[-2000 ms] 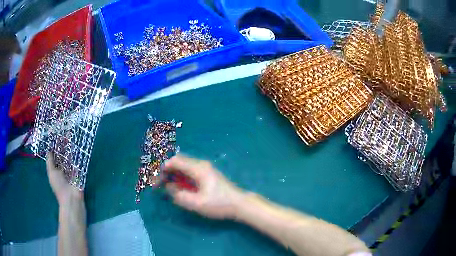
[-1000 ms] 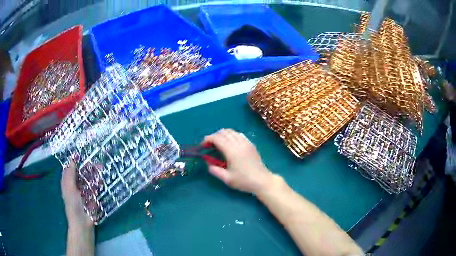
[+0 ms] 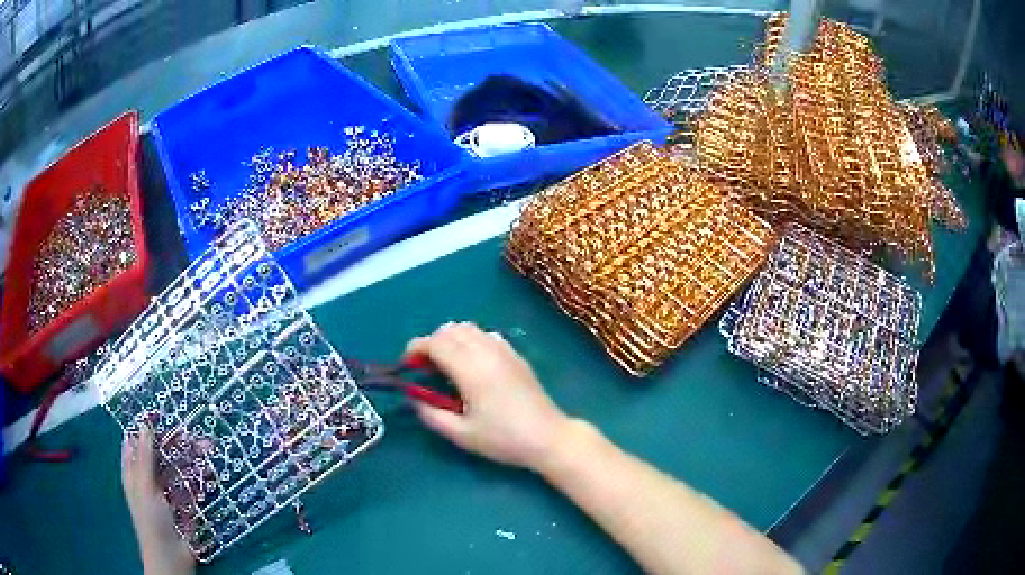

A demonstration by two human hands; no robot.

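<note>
My left hand (image 3: 146,483) holds a silver sprue frame (image 3: 253,410) by its lower left side, tilted above the green mat. Many small ringed parts sit in its grid. My right hand (image 3: 483,393) is closed on red-handled nippers (image 3: 433,395). The nippers' dark jaws point left and reach the frame's right edge; whether they grip a part cannot be told. Small cut parts show through and below the frame, mostly hidden by it.
A red bin (image 3: 141,242) and middle blue bin (image 3: 388,219) hold small parts. The right blue bin (image 3: 562,163) holds a dark item and a white object. Gold frames (image 3: 646,253) and silver frames (image 3: 832,326) are stacked at right. Other red handles (image 3: 45,432) lie at left.
The silver frame has swung from upright at left to in front of me, over the loose pile. My right hand has brought the nippers to its right edge. The whole view has shifted.
</note>
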